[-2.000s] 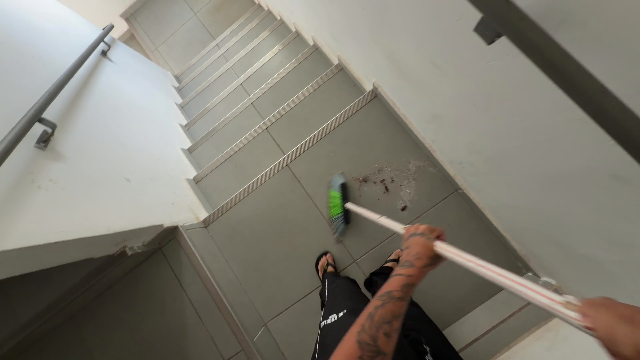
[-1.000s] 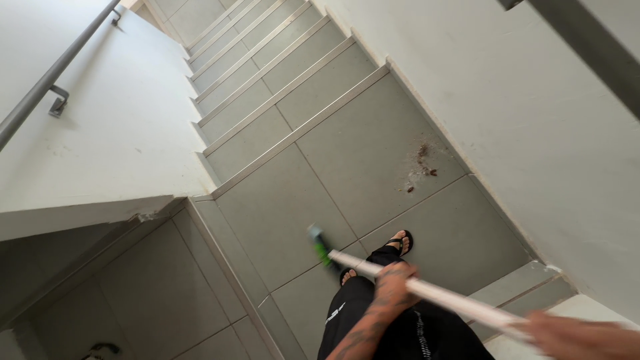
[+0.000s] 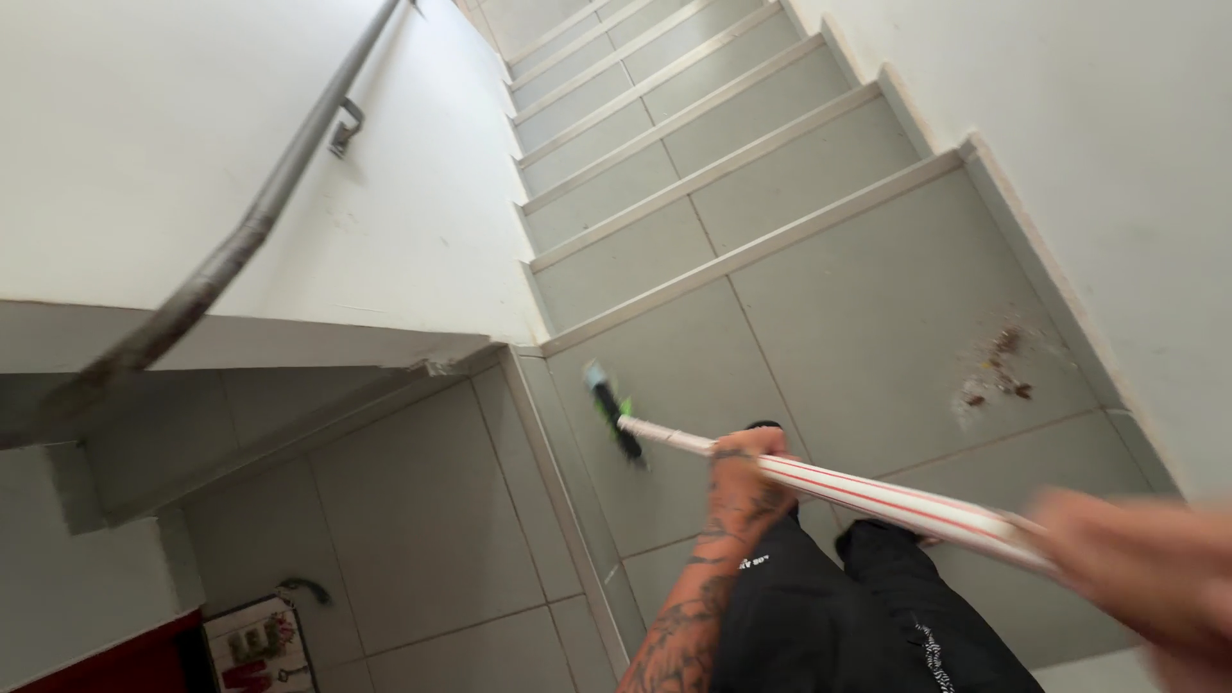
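Observation:
My left hand (image 3: 756,467), on a tattooed forearm, grips the lower part of a white broom handle with red stripes (image 3: 885,499). Farther up the handle, at the right edge, my right hand (image 3: 1136,558) is closed around it and blurred. The broom head (image 3: 616,414), dark with green and pale bristles, is tilted on the grey tiled landing near its left edge. A small pile of brown debris and pale dust (image 3: 1001,371) lies on the landing by the right wall, apart from the broom head.
Tiled stairs (image 3: 664,183) run away from the landing's far edge. A metal handrail (image 3: 279,192) is fixed to the left white wall. Left of the landing, a lower floor (image 3: 414,520) holds a patterned doormat (image 3: 258,645) and a dark curved object (image 3: 306,589). My legs in black trousers stand below my hands.
The broom head has moved left across the landing, away from the debris pile, with both hands still on the handle. The view has shifted, showing more of the lower floor.

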